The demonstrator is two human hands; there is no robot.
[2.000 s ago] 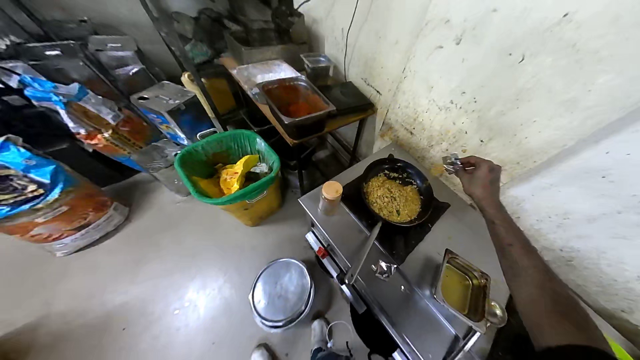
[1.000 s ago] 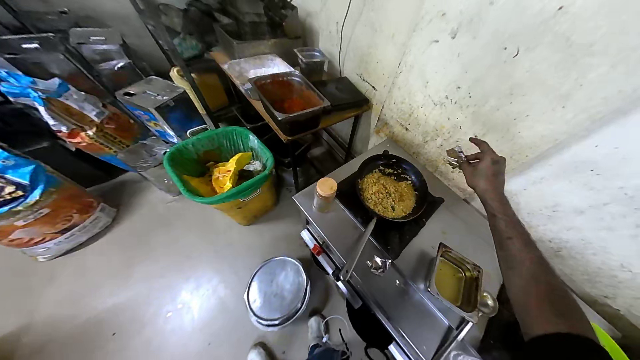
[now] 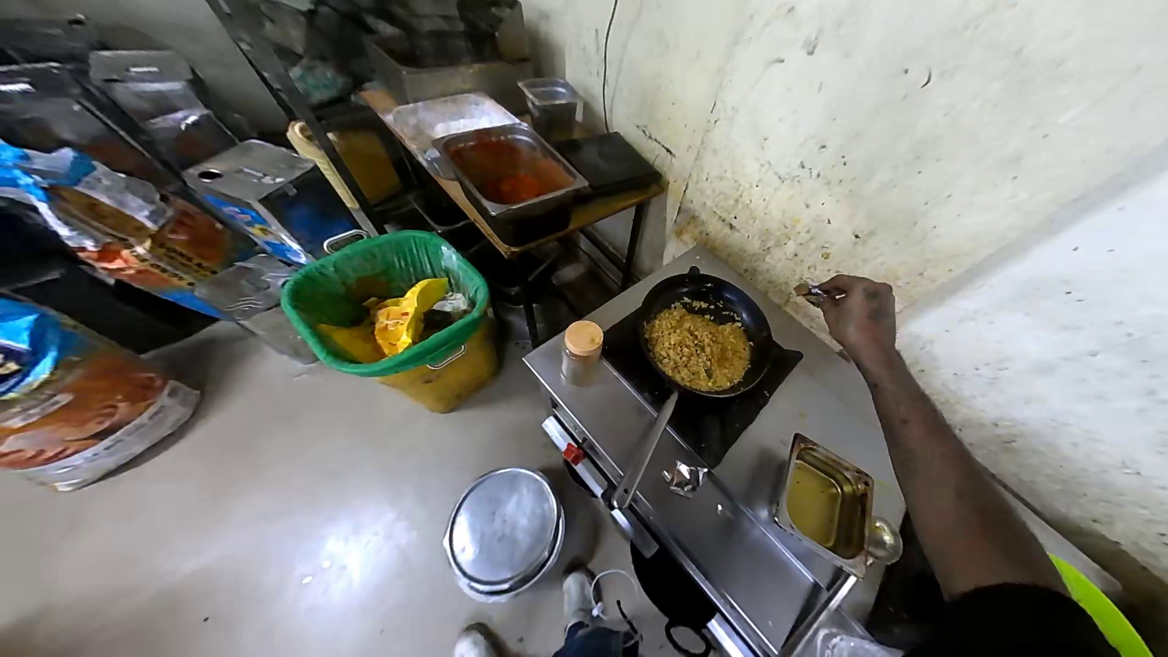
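My right hand (image 3: 858, 315) is closed around a small item (image 3: 815, 293), perhaps a spoon tip or crumpled foil, right of the pan and near the stained wall. A black frying pan (image 3: 765, 321) sits on the burner with yellowish, crumbly food (image 3: 695, 347) in it, its handle slanting toward the stove's front edge. Left of the pan stands a glass jar (image 3: 581, 354) with an orange-tan lid. A crumpled piece of foil (image 3: 684, 477) lies by the handle. My left hand is out of view.
A steel container of yellow oil (image 3: 826, 502) and a ladle (image 3: 883, 540) are at the stove's right. A lidded metal pot (image 3: 506, 529) stands on the floor. Beyond are a green-lined bin (image 3: 388, 365), a steel pan of red sauce (image 3: 516, 173) on a table, and a large sack (image 3: 82, 392).
My right hand was beside the pan two seconds ago, then raised against the wall with its fingers spread more; now the fingers are drawn together.
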